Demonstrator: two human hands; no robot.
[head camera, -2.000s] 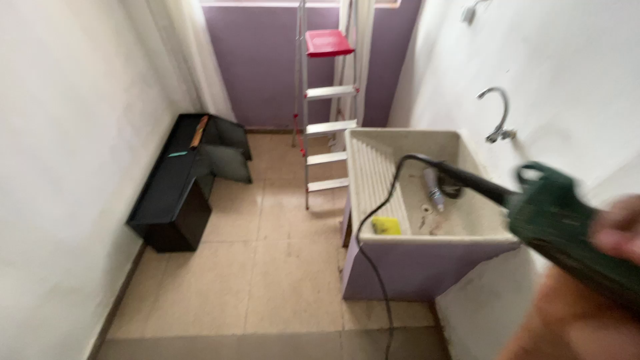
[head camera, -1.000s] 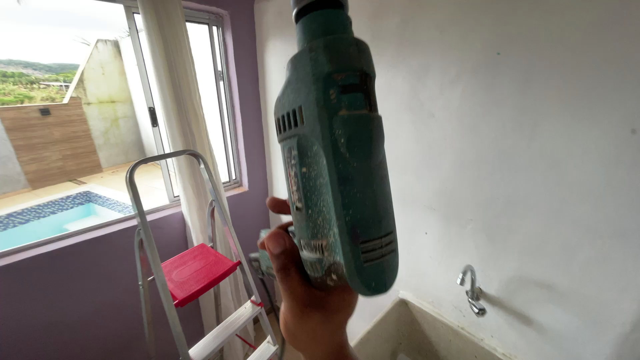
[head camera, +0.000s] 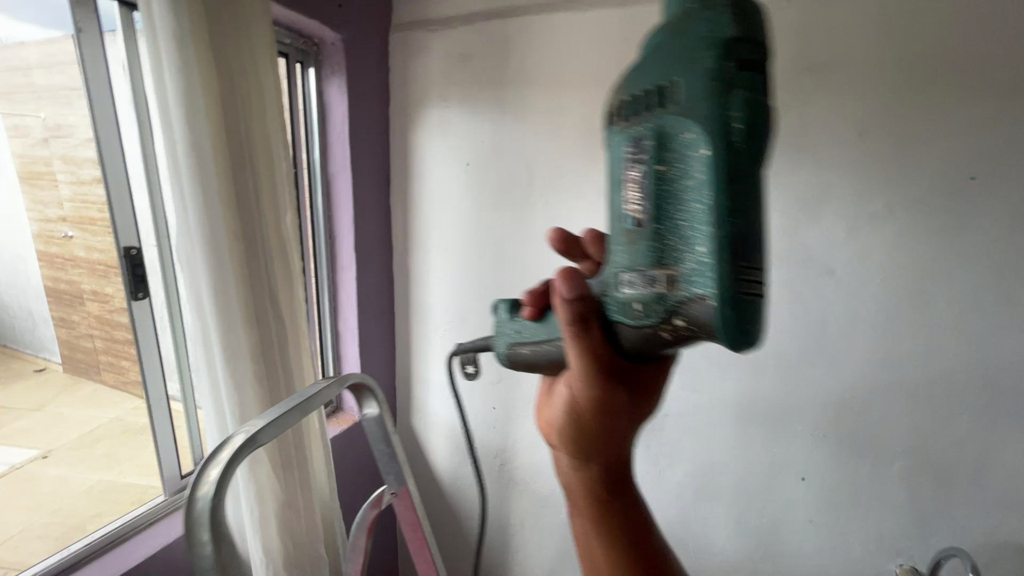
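A green corded power drill (head camera: 680, 184) is held up in front of the white wall, its body upright and its front end cut off by the top edge of the view. My right hand (head camera: 596, 344) is wrapped around its handle, which points left. From the handle's end a black power cord (head camera: 472, 456) hangs down. White specks cover the drill's casing, and motion blurs it slightly. My left hand is out of view.
The curved top rail of an aluminium stepladder (head camera: 280, 416) stands at the lower left. Behind it are a pale curtain (head camera: 232, 264) and a sliding window (head camera: 128, 272) in a purple wall. A metal faucet (head camera: 952, 556) shows at the bottom right.
The view has swung up from the floor and laundry sink to the window and wall. The drill, earlier slanting at the right, is now upright in my right hand.
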